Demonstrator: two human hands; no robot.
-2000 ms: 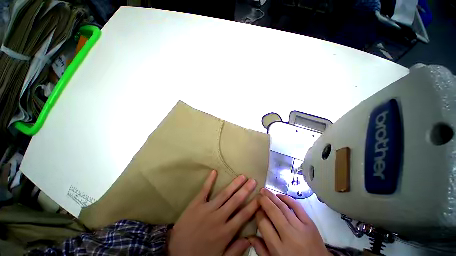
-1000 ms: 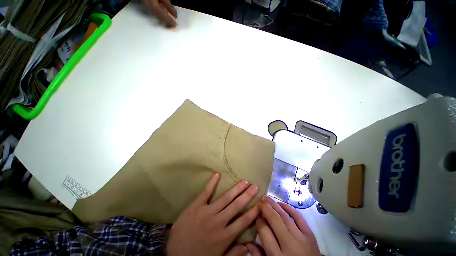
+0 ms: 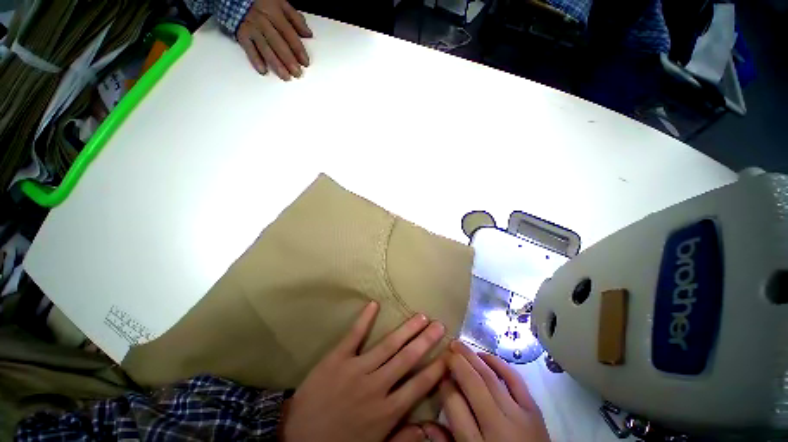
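Observation:
A tan trouser panel (image 3: 294,276) with a curved stitched seam lies flat on the white table, left of the needle plate (image 3: 488,315). My left hand (image 3: 367,380) lies spread on the panel's lower part, fingers apart. My right hand (image 3: 488,393) is at the panel's lower right edge, its fingertips on the cloth near my left fingertips; whether it pinches the cloth is hidden. The white sewing machine head (image 3: 639,302) is at the right, with the lamp lit over the needle area. The panel's edge is left of the presser foot (image 3: 520,309).
Another person's hand (image 3: 275,39) in a checked sleeve rests on the far left edge of the table (image 3: 432,112). A green-rimmed basket (image 3: 112,129) and bundled tan pieces (image 3: 52,73) are at the left. Dark clutter lies beyond the far edge.
Another person's hand has come in at the far left table edge. The view has shifted slightly since the earliest frame. My hands and the panel hold nearly the same place.

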